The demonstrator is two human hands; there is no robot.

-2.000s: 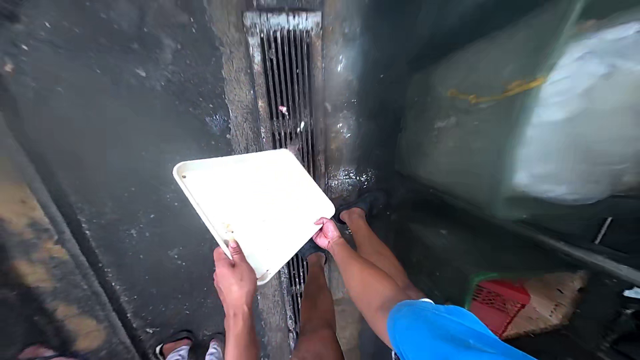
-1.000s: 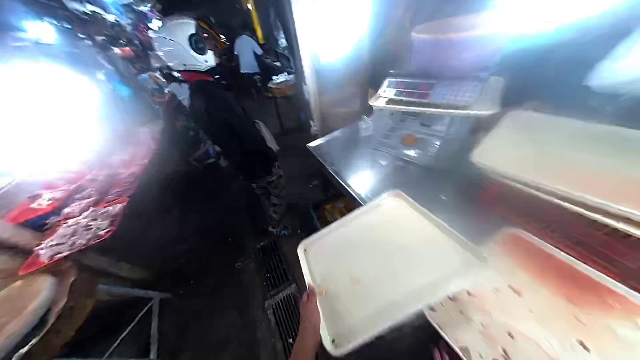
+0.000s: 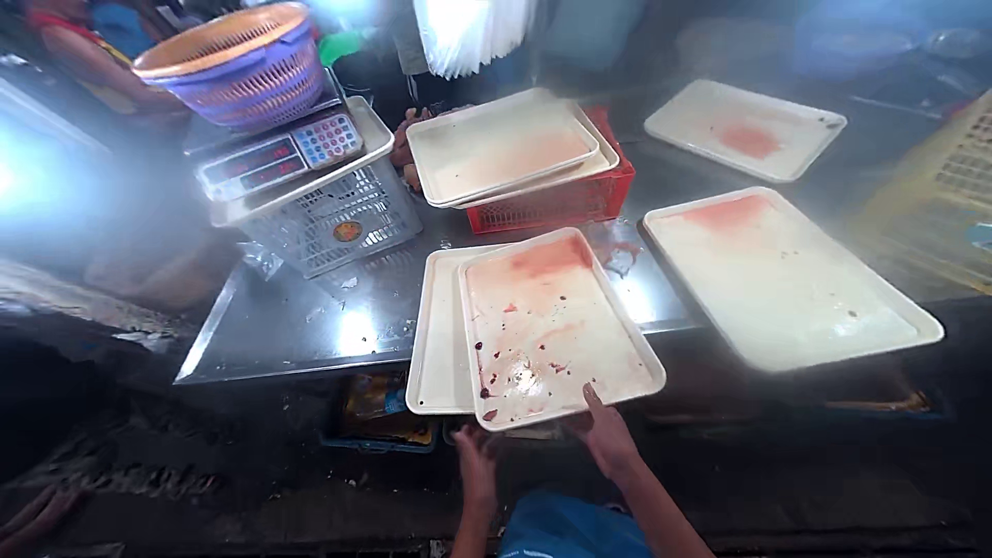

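My right hand (image 3: 608, 434) grips the near edge of a cream plastic tray (image 3: 573, 333) stained red and dotted with dark scraps, its thumb on top of the rim. That tray overlaps a cleaner cream tray (image 3: 446, 333) beneath it, at its left. My left hand (image 3: 477, 465) is at the near edge of the lower tray; its fingertips are partly hidden under the rim, so its hold cannot be made out. Both trays reach over the near edge of a steel table (image 3: 310, 341).
Two stained trays (image 3: 790, 287) (image 3: 744, 132) lie at the right. More trays (image 3: 504, 147) rest on a red crate (image 3: 542, 209). At the left, a digital scale (image 3: 279, 159) bearing a purple basket (image 3: 256, 85) stands over a grey crate (image 3: 333, 217). A blue-edged bin (image 3: 380, 446) sits below.
The view has swung round to face the steel table. The cleaner tray, held up by a hand before, now lies under the stained tray, and my right hand is on the stained tray's rim.
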